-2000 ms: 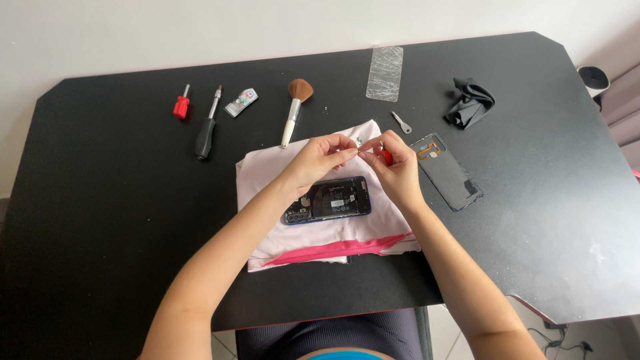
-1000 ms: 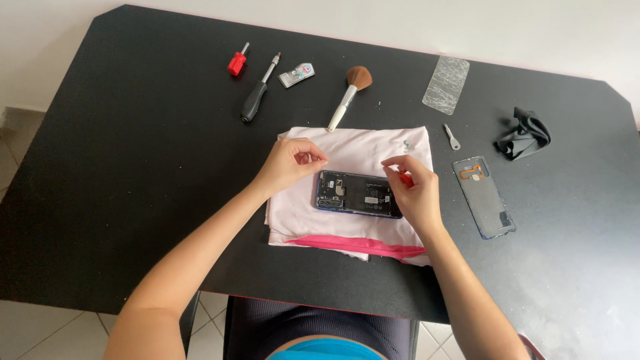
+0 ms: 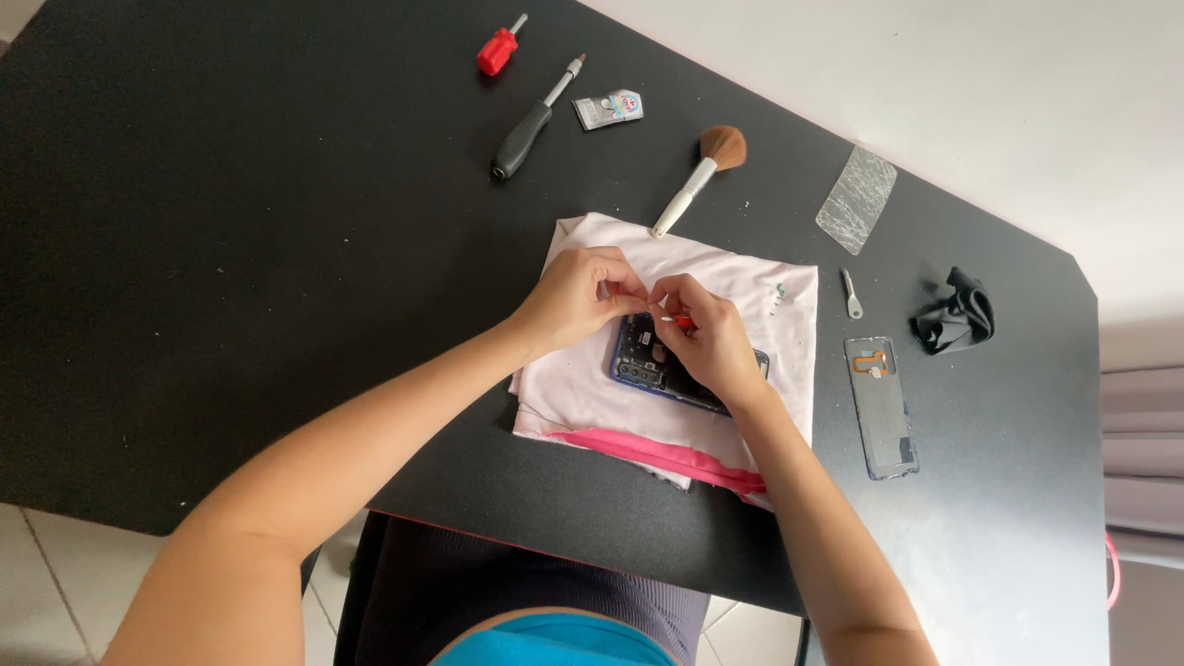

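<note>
An opened smartphone point(image 3: 638, 347) lies on a folded pale pink cloth point(image 3: 583, 388), its inner parts facing up. Above the phone's upper edge, my left hand point(image 3: 592, 296) and my right hand point(image 3: 698, 324) meet at the fingertips. Whatever the left thumb and finger pinch is too small to make out. A small red object with a pale tip point(image 3: 683, 322) is held in my right hand, mostly hidden by the fingers. My right hand and wrist cover part of the phone.
Beyond the cloth lie a makeup brush point(image 3: 686, 192), a black-handled screwdriver point(image 3: 525, 139), a red screwdriver point(image 3: 498, 52) and a small packet point(image 3: 609, 109). On the right are a scratched clear sheet point(image 3: 857, 199), a small metal key-like tool point(image 3: 852, 298), a black cloth point(image 3: 957, 319) and the phone's back cover point(image 3: 883, 425).
My hands were apart one second ago, on either side of the phone's top; now their fingertips are together. The view has tilted strongly.
</note>
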